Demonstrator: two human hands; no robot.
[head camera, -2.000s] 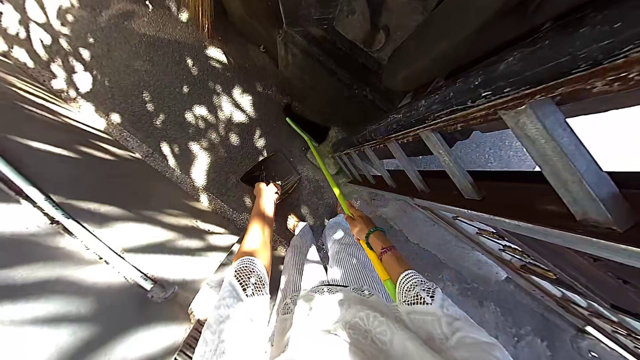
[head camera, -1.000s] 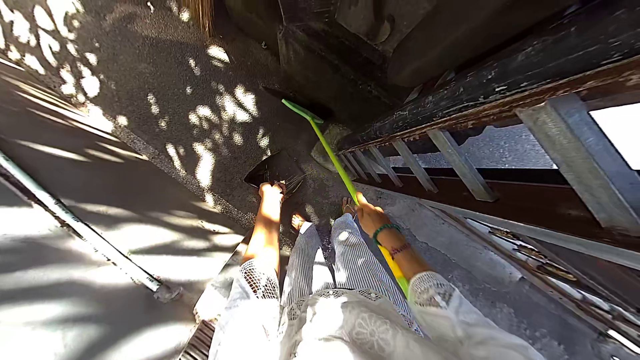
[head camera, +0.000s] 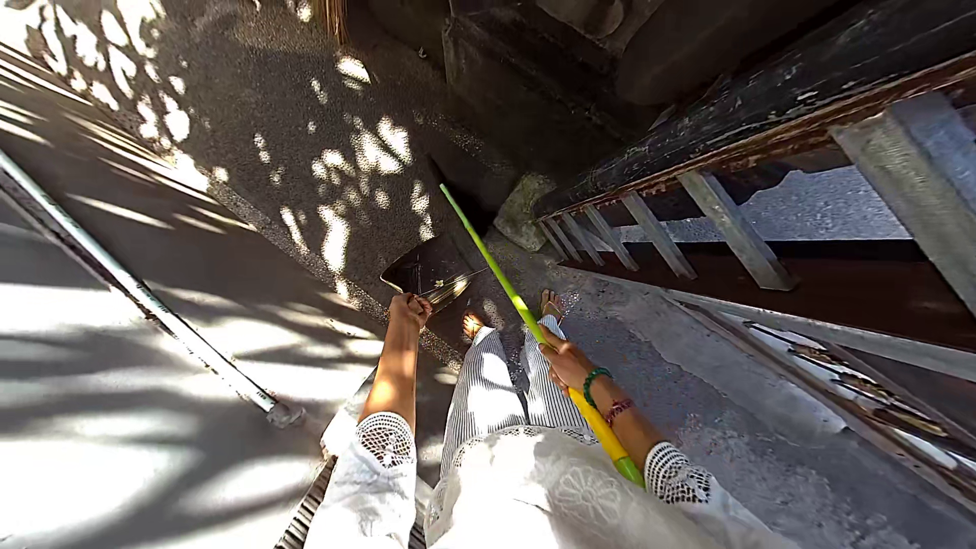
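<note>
My left hand (head camera: 410, 309) is closed on the handle of a dark dustpan (head camera: 433, 268), which is at or just above the pavement ahead of my feet. A small pale bit shows in the pan. My right hand (head camera: 562, 360), with a green and a red bracelet at the wrist, grips a long green and yellow pole (head camera: 496, 267), like a broom handle. The pole runs forward from beside my right forearm, past the right side of the dustpan. Its far end lies in dark shade, where a broom head cannot be made out clearly.
A weathered wooden rail with metal slats (head camera: 732, 229) runs along the right. A stone (head camera: 524, 212) sits at its far end. On the left, a metal pipe (head camera: 152, 301) crosses a sunlit surface. Straw-like bristles (head camera: 332, 19) hang at the top. My feet stand on rough pavement.
The far end of the green pole has shifted to the left, nearer the dustpan. Both hands keep their holds, and the dustpan has stayed in about the same place.
</note>
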